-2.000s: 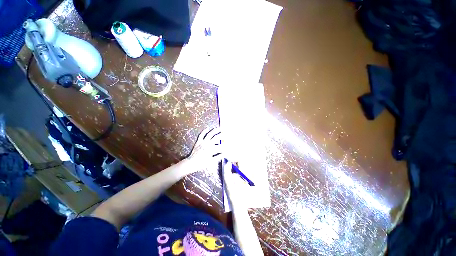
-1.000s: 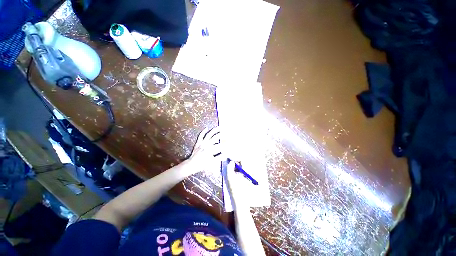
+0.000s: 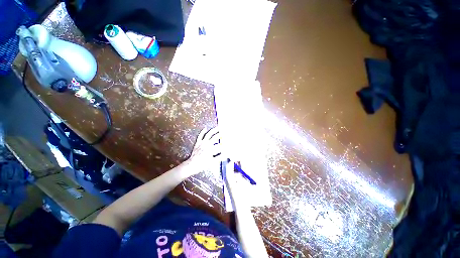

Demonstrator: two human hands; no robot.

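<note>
A narrow, overexposed white paper or fabric strip [image 3: 241, 121] lies lengthwise on the brown table, with a thin dark edge along its left side. My left hand [image 3: 206, 148] rests at the strip's left edge, fingers spread, holding nothing visible. My right hand [image 3: 234, 174] is over the strip's near part and nearly washed out by glare. It holds a slim dark blue pen or snips [image 3: 244, 173]; which of the two I cannot tell. A larger white sheet [image 3: 222, 43] with small dark marks lies beyond the strip.
A spray gun [image 3: 60, 58] with a black cord, a thread spool [image 3: 121, 43], a small blue-white item [image 3: 146, 44] and a tape roll [image 3: 150, 82] are at left. Black garments [image 3: 434, 101] line the right side. Cardboard boxes [image 3: 60, 189] stand on the floor at lower left.
The table items and sheets sit slightly further left in the view. The dark blue tool has shifted very slightly. My left hand stays at the strip's edge.
</note>
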